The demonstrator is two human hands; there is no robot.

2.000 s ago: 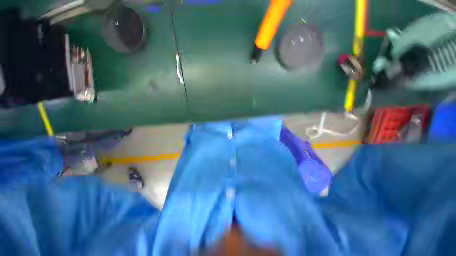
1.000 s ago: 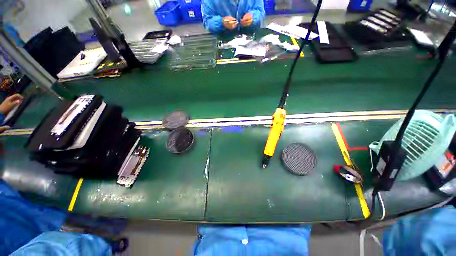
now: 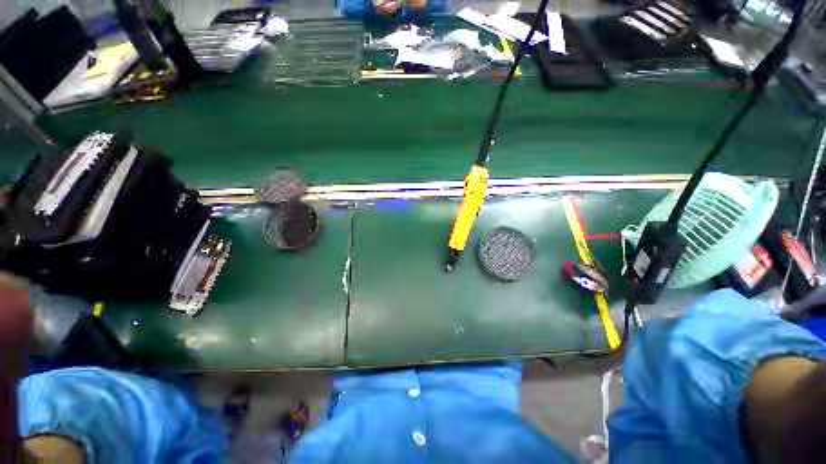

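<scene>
The yellow electric screwdriver (image 3: 469, 210) hangs tip down on its black cord over the mat. A round dark dish (image 3: 505, 254) is just right of its tip. My left hand (image 3: 13, 331) is a blurred patch cut off by the left edge, above its blue sleeve; its fingers cannot be made out. My right hand (image 3: 797, 408) is close, dark and cut off at the lower right beyond its blue sleeve; its fingers are hidden. Both are away from the screwdriver.
Stacked black trays (image 3: 109, 227) stand at left, a silver-brown strip (image 3: 200, 272) beside them. Two round dishes (image 3: 292, 225) lie left of centre. A mint-green fan (image 3: 715, 231) and black box (image 3: 654, 261) are at right. Another person's hands (image 3: 398, 6) show across the bench.
The view has shifted, so the bench things sit further left and higher. My sleeves have come up at both lower corners, with skin showing beyond them. The other person shows less.
</scene>
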